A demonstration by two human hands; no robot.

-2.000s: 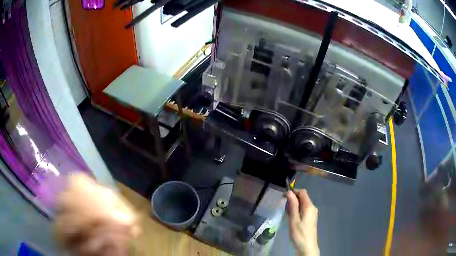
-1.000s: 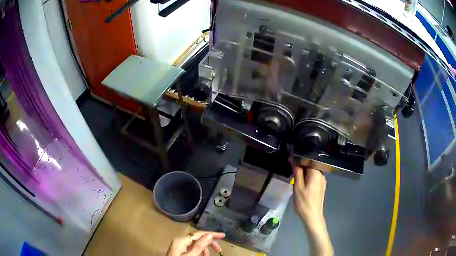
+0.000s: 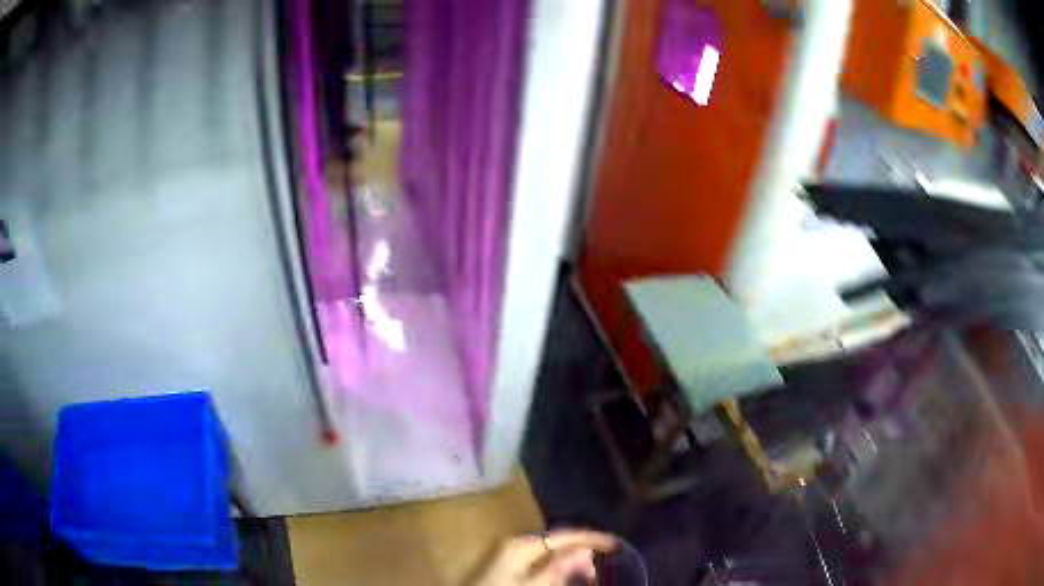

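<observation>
My left hand (image 3: 555,560) is at the bottom edge, right of the middle, blurred and cut off by the frame. A ring-like band shows on one finger. Whether its fingers hold anything cannot be told. A round dark rim, perhaps the grey bin (image 3: 629,563), shows just right of the hand. My right hand is not in view. A blurred dark mass, perhaps a bundle of black strips (image 3: 973,263), lies at the right side over the machine.
A grey-green stool (image 3: 704,338) stands right of the middle before an orange door (image 3: 675,149). A blue crate (image 3: 143,481) is at the lower left. A purple curtain (image 3: 464,195) hangs in the booth opening. Brown floor covering (image 3: 401,544) lies below it.
The view has swung left; stool, door and curtain now sit further right, and the wheels are out of view. My right hand has left the picture.
</observation>
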